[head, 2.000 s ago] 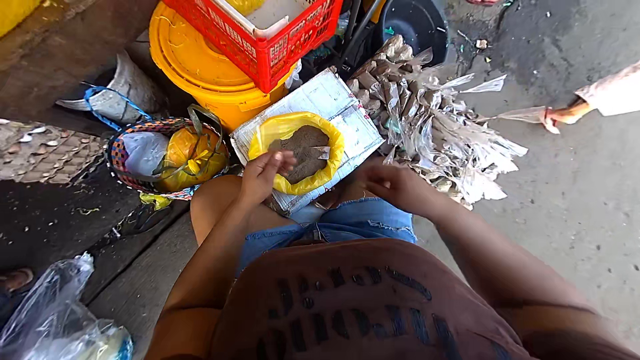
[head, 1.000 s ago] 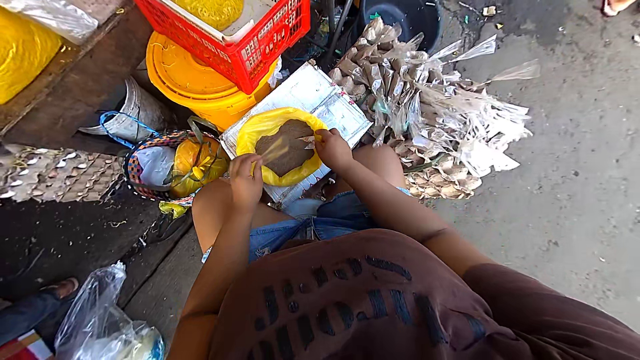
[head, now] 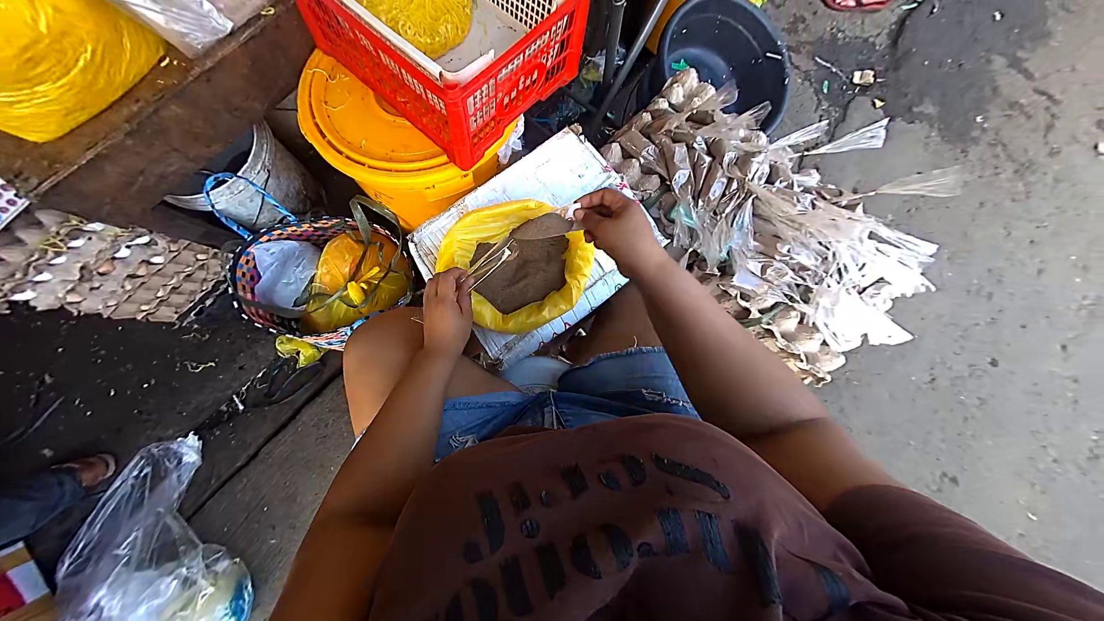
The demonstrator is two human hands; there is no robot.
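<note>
A yellow plastic bag (head: 461, 231) with its mouth rolled open holds fine grey-brown powder (head: 522, 274) and rests on a white carton (head: 561, 168) before my knees. My left hand (head: 448, 312) is at the bag's near left rim, its fingers closed on thin pale strands that reach over the powder. At the far right rim my right hand (head: 617, 226) pinches the top of a small clear plastic bag, whose lower part hangs over the powder. Many filled small plastic bags (head: 733, 185) lie heaped right of the carton.
A red plastic crate (head: 483, 108) stands on a yellow lidded bucket (head: 366, 164) beyond the carton. A woven basket (head: 250, 297) with bags sits on the left, near egg trays (head: 121, 267). A black bucket (head: 729, 52) is behind the heap. Another person's foot (head: 90, 470) shows at lower left.
Two seconds ago my left hand was over the powder and my right hand lay near my lap; both are now at the bag's rim. The other person's hand at the right has left the view.
</note>
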